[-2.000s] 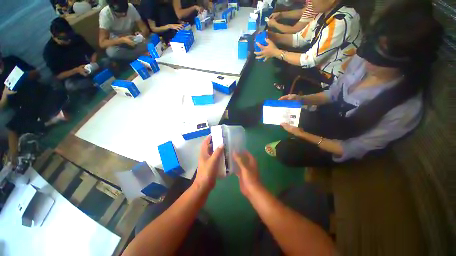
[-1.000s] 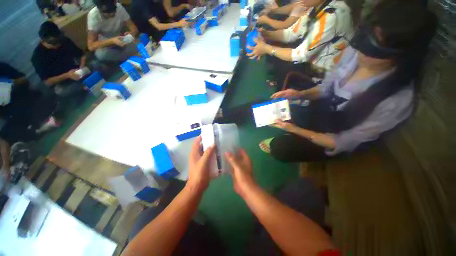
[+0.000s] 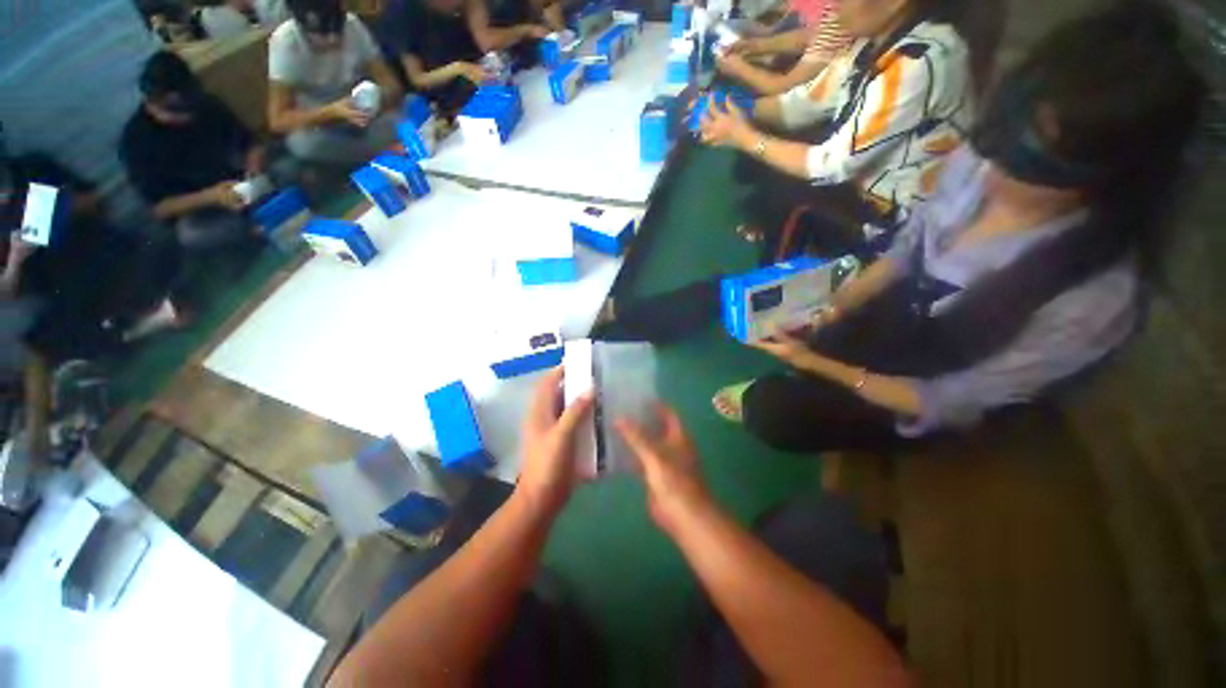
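A white and translucent oblong plastic case is held upright in front of me at the centre. It looks parted, with a white left part, a translucent right part and a dark strip between them. My left hand grips the white part from the left, thumb on its face. My right hand holds the translucent part, thumb on its front. The fingers behind the case are hidden.
A blue box and an opened box with flaps stand at the white board's near edge. More blue-and-white boxes stand farther along. A person at right holds a box. An open carton lies lower left.
The view swung left and back. The person at right has turned their box, so a dark picture on it now shows. My hands keep the same hold on the case.
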